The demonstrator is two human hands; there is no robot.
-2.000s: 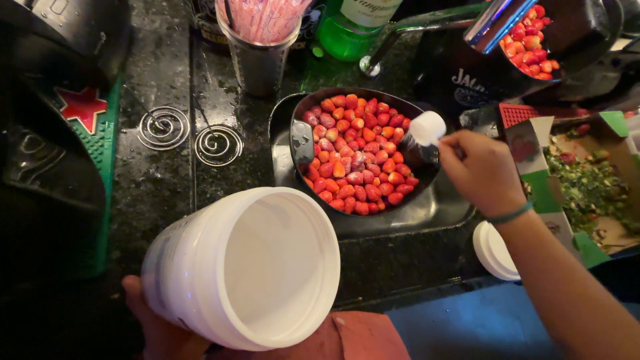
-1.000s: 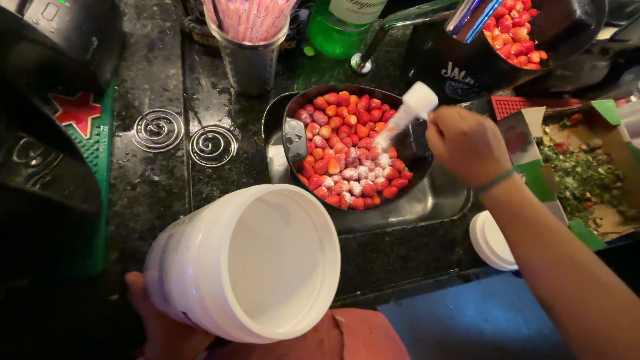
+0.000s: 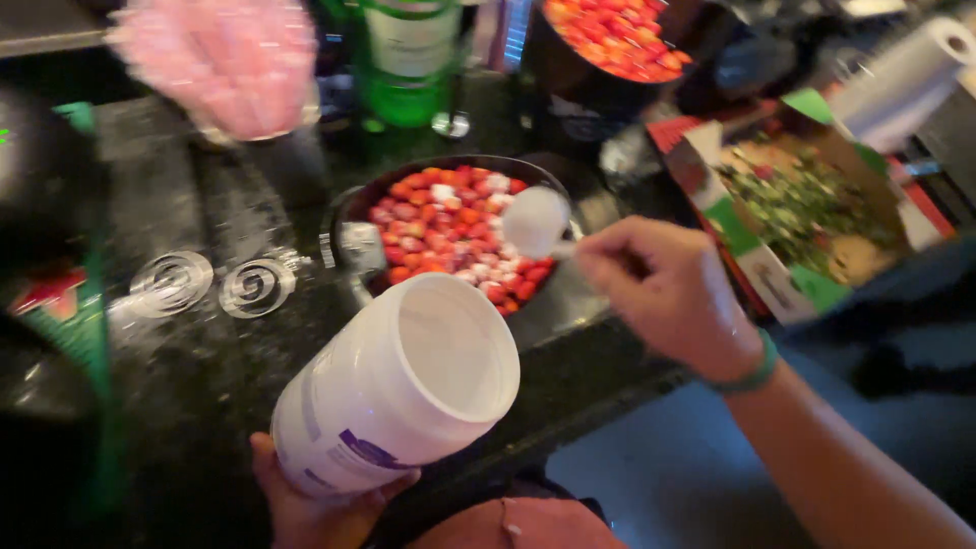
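Note:
My left hand (image 3: 320,503) grips the lower part of a white plastic tub (image 3: 358,396), tilted with its open mouth up and to the right. My right hand (image 3: 663,290) pinches the handle of a white plastic scoop (image 3: 536,221), which is over the right side of a black bowl (image 3: 549,174). Hulled strawberries (image 3: 427,221) fill the bowl, and patches of white powder lie on them. What the scoop holds cannot be told through the blur. The bowl rests on a dark tray.
Two metal spirals (image 3: 257,287) lie on the black stone counter. Behind stand a cup of pink-wrapped straws (image 3: 221,61), a green bottle (image 3: 412,69) and a dark container of strawberries (image 3: 618,38). At right are a cardboard box (image 3: 816,206) of strawberry tops and a white roll (image 3: 907,76).
White powder has come out of the scoop onto the strawberries, which showed no such patches two seconds ago. The scoop was tipped over the bowl one second ago. The view has shifted and blurred.

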